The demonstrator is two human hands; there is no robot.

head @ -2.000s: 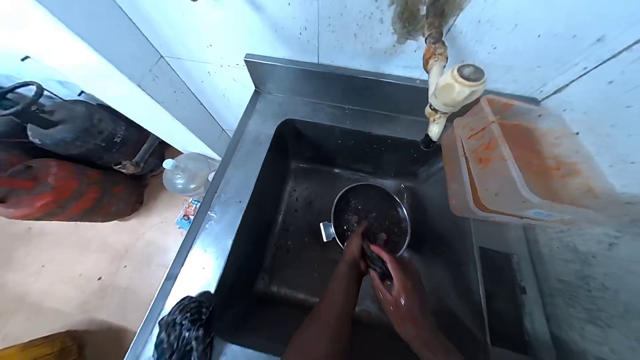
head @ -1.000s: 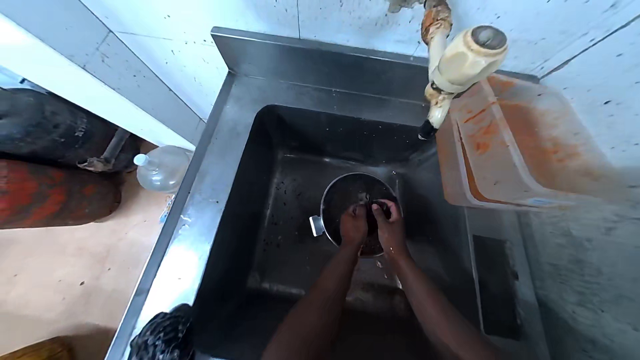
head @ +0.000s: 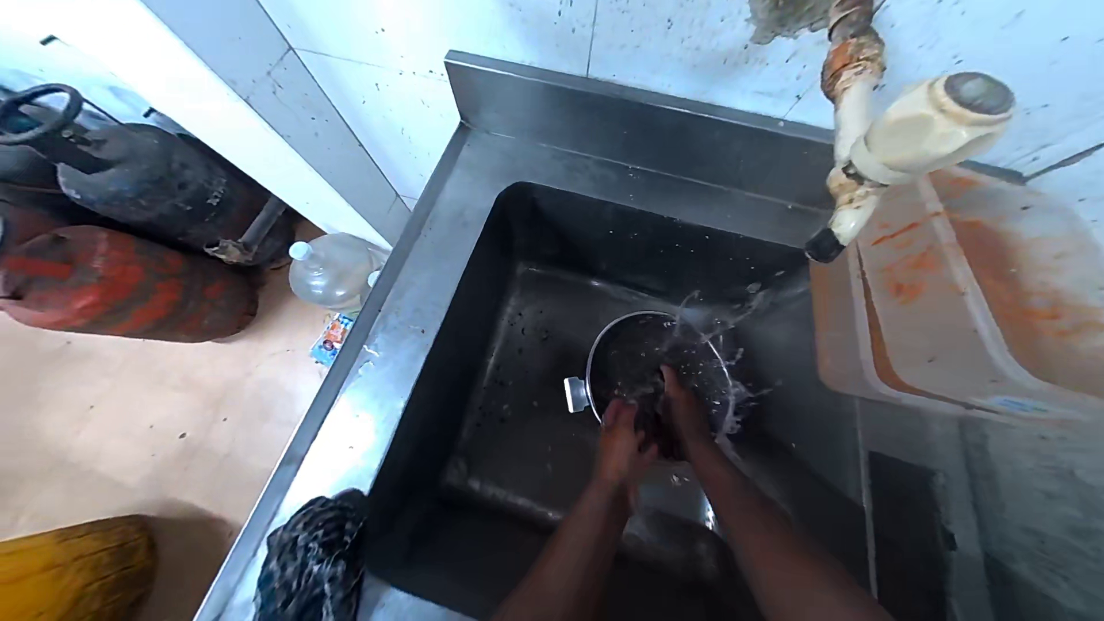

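Observation:
A round metal pot [head: 593,362] with a side handle stands in the deep steel sink [head: 552,319]. My left hand [head: 623,440] and my right hand [head: 686,414] are close together over its near part, both wet, around something dark. What that dark thing is, and how each hand's fingers lie on it, cannot be made out. Water from the plastic tap [head: 849,216] splashes into the pot and over its right rim. Dark specks lie on the sink floor left of the pot.
Stained plastic containers [head: 975,285] stand right of the sink. A dark, crumpled wet cloth or mesh [head: 315,556] lies on the left rim. On the floor at left are a red gas cylinder [head: 129,285], a grey one [head: 164,181], a clear plastic bottle [head: 332,272] and a yellow object [head: 78,565].
Water now splashes widely in the pot, where no such spray showed earlier. My hands have shifted and stay together at the pot. The view has moved somewhat.

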